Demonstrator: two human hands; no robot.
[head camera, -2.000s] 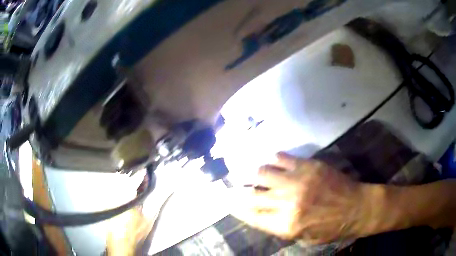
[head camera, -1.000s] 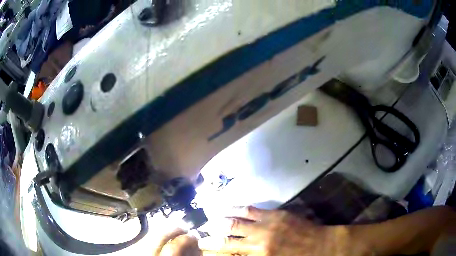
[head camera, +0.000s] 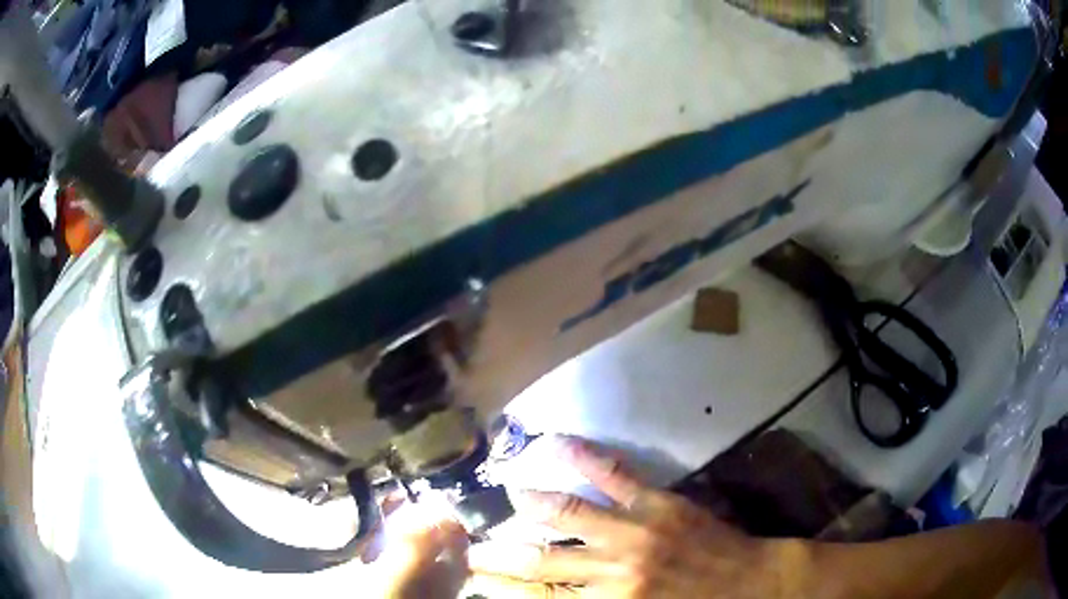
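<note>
A white sewing machine head with a blue stripe and "JACK" lettering crosses the view. Its dark presser foot and needle area lies under bright glare. My left hand is bare, close left of the foot and cut off by the bottom edge; glare hides what its fingertips touch. My right hand lies palm down right of the foot, fingers apart. The work under both hands is washed out. Dark brown plaid fabric lies on the bed behind my right wrist.
Black shears lie on the bed at the right, near a brown square patch. A curved guard hangs at the head's left end. A blue bin edge and clear plastic show at right. Heaped dark cloth is at upper left.
My left hand has come from the lower left to beside the presser foot. My right hand stays near the foot. The camera view has shifted, showing more of the machine head's top.
</note>
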